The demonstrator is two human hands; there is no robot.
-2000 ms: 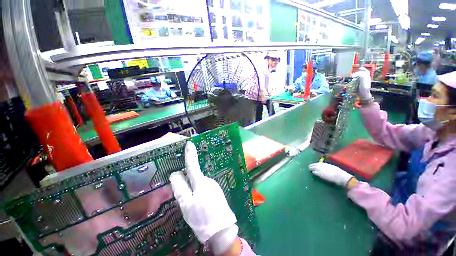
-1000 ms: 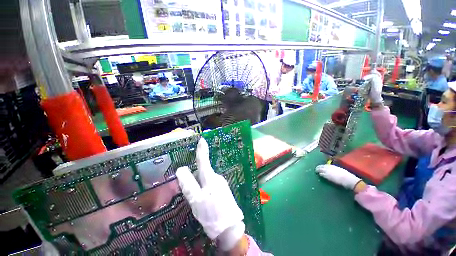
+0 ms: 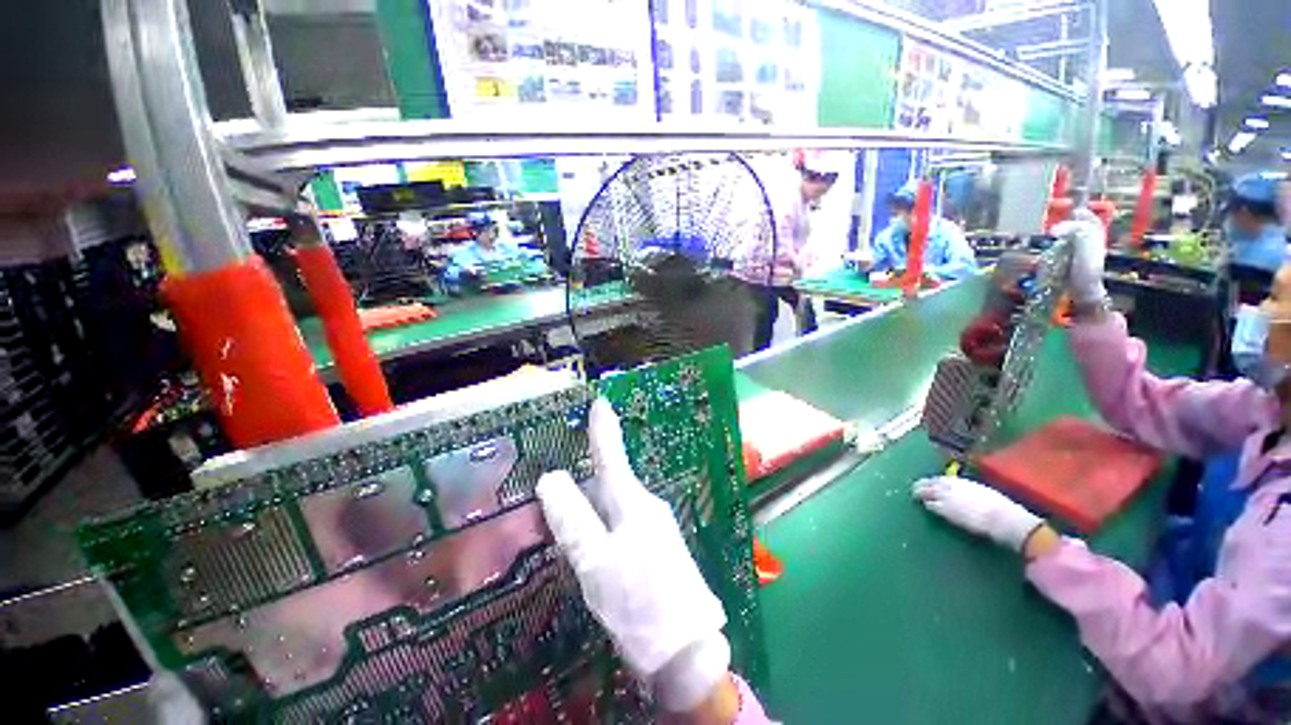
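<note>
A large green circuit board (image 3: 489,545) is tilted upright at lower left, its solder side with bare silvery-pink areas facing me. My right hand (image 3: 630,560), in a white glove, lies against the face of the board right of its middle. Its index finger points up near the top edge and the other fingers are bent; no tool shows in it. My left hand (image 3: 173,701), in a white glove, shows only as a small blurred part at the board's lower left edge; its fingers are hidden behind the board. The board's bottom edge is out of the picture.
A green bench (image 3: 878,609) extends right. A co-worker in a pink coat (image 3: 1175,567) holds another board (image 3: 991,354) beside a red-orange foam pad (image 3: 1072,467). A pale-topped red pad (image 3: 786,429) lies behind my board. A black fan (image 3: 673,269) and a red-wrapped post (image 3: 248,347) stand behind.
The whole view has shifted, so the board, my right hand and the surroundings sit further right in the picture. My right hand keeps about the same place on the board.
</note>
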